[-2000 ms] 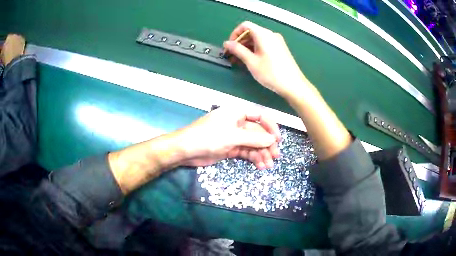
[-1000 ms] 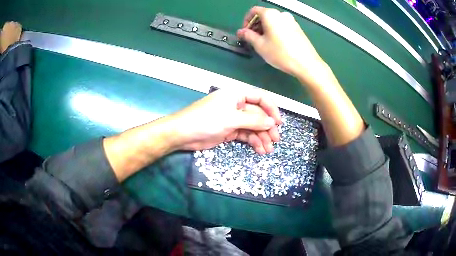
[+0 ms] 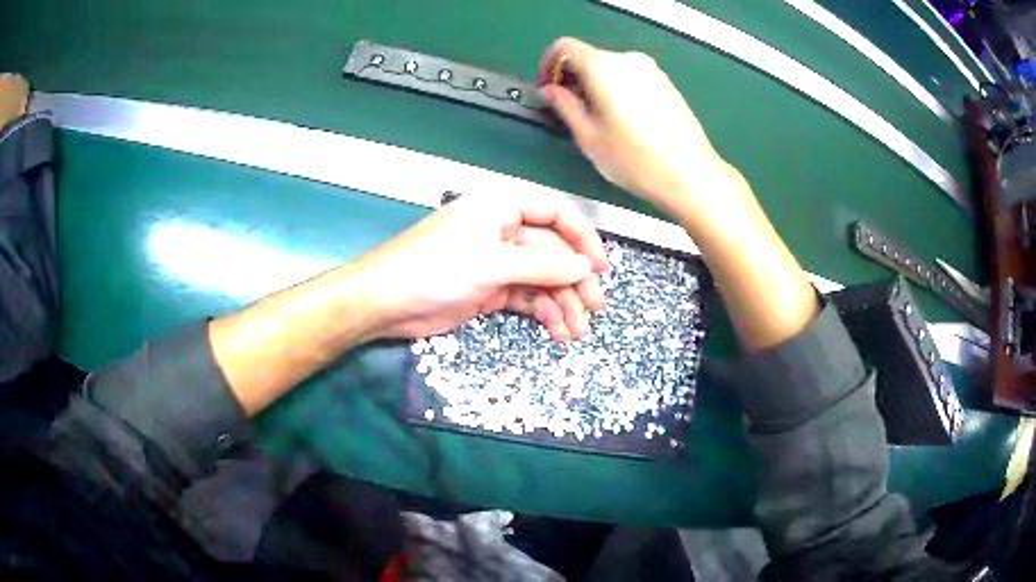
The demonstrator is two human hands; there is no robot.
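A grey-brown fixture strip point(image 3: 429, 85) lies on the green conveyor, with small shiny pieces at several of its seats. My right hand point(image 3: 636, 119) is at the strip's right end, thumb and fingers pinched on a thin yellow-tan stick point(image 3: 560, 71), perhaps tweezers. Its tip and any part at it are hidden. My left hand point(image 3: 483, 273) is curled, palm side up, over the upper left of a black parts tray point(image 3: 545, 441). Its fingers are loosely bent and hide what the palm may hold. Many tiny silvery-white metal parts point(image 3: 568, 381) lie loose in the tray.
A ridged dark stack of fixtures point(image 3: 897, 364) stands right of the tray. Another fixture strip point(image 3: 909, 264) lies near the red-brown machine base point(image 3: 1011, 273). A metal rail point(image 3: 261, 142) separates worktop and conveyor. Another person's sleeve point(image 3: 28, 244) is at the far left.
Over two seconds, the strip and my right hand have shifted slightly right in view, and my hand stays at the strip's right end. My left hand keeps its curled pose over the tray. The view has shifted slightly.
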